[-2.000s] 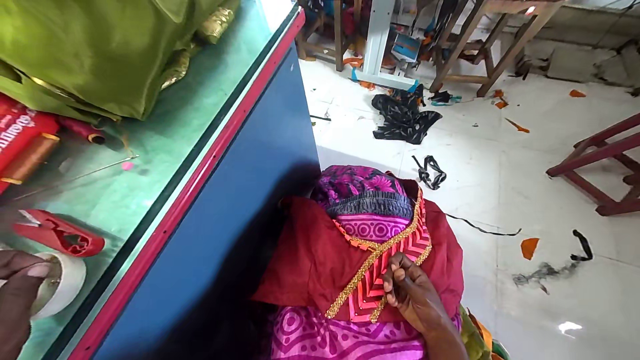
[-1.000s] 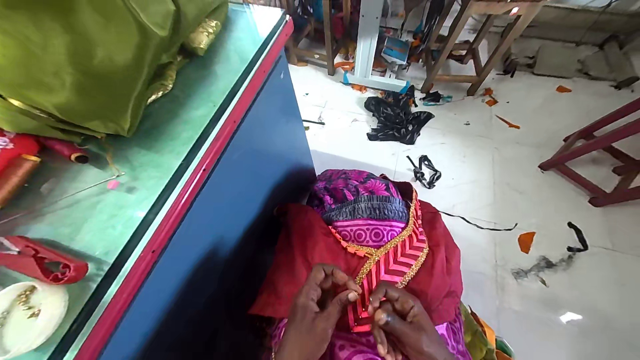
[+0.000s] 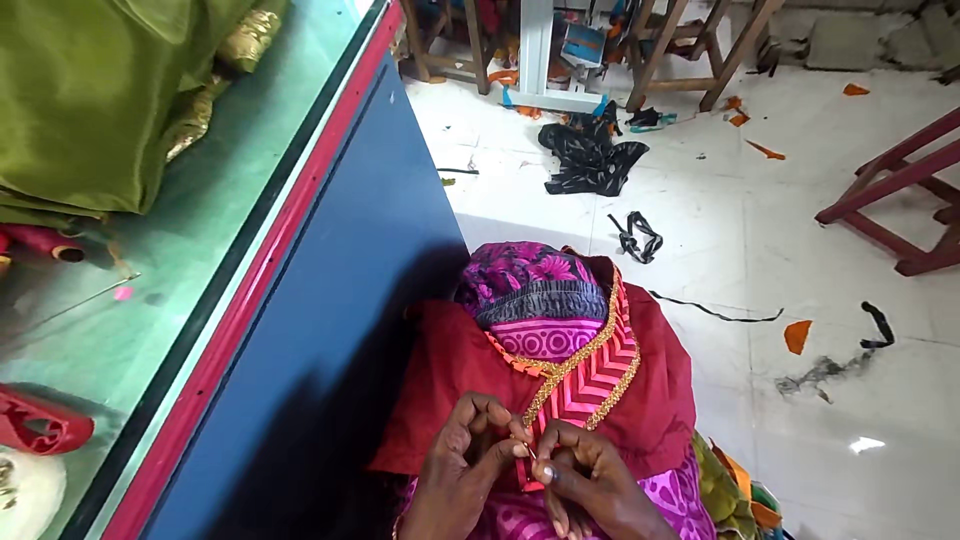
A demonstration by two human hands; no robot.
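Observation:
A dark red garment piece (image 3: pixel 457 375) with gold braid and a pink chevron band (image 3: pixel 592 382) lies over the purple patterned cloth on my lap. Over the lower end of that band, my left hand (image 3: pixel 472 457) has thumb and forefinger pinched close to a thin needle (image 3: pixel 531 451). Facing it, my right hand (image 3: pixel 585 472) grips the needle between thumb and fingers. The fingertips of both hands nearly meet. Whether my left fingers hold a bead or thread is too small to tell.
The blue counter (image 3: pixel 330 300) with a red edge stands close on my left. On its green top are olive cloth (image 3: pixel 82 97), thread spools (image 3: pixel 45 241), a red clip-like tool (image 3: pixel 45 420) and a white container of small gold pieces (image 3: pixel 30 487). Stools and scraps stand or lie on the floor.
My left hand has come from the white container on the counter to the garment, beside my right hand. Both hands now meet at the needle. The view has shifted slightly.

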